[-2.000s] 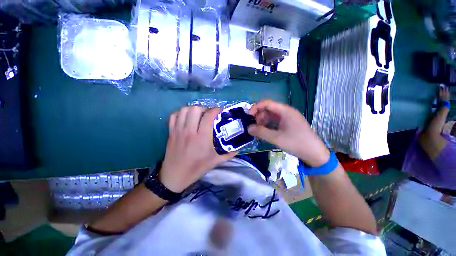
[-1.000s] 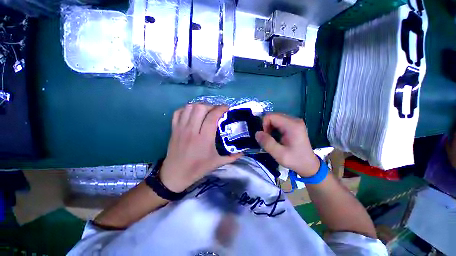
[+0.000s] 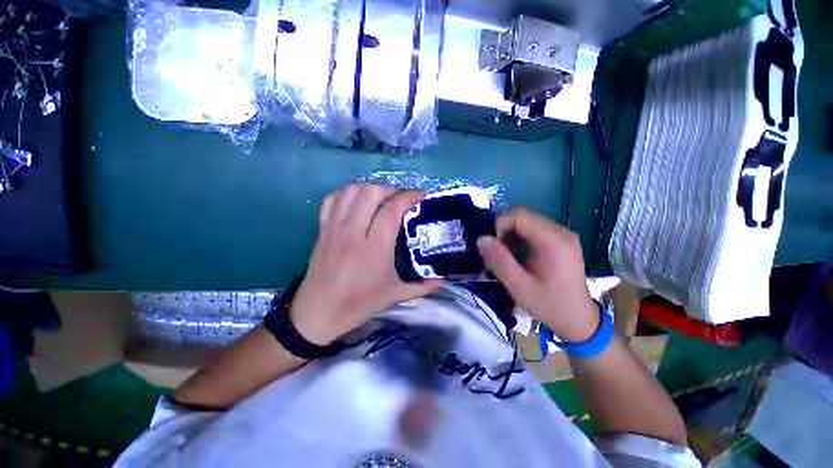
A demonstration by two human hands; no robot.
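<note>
A palm-sized housing with a white rim and a black frame around a pale centre is tilted in front of me near the bench's front edge. My left hand holds it by its left side, fingers at the top and thumb below. My right hand has its thumb and index finger pinched at the black frame's right edge, touching it; the fingertips partly hide that edge. Clear plastic film lies behind the housing.
Wrapped housings and a single wrapped housing lie at the back. The screw feeder is behind right. A tall liner stack with black frames stands right. Wire leads lie on the black mat at left.
The view has shifted. The black frame now lies across more of the housing's face than two seconds ago. My right fingers stay at its right side, and my left hand keeps its hold.
</note>
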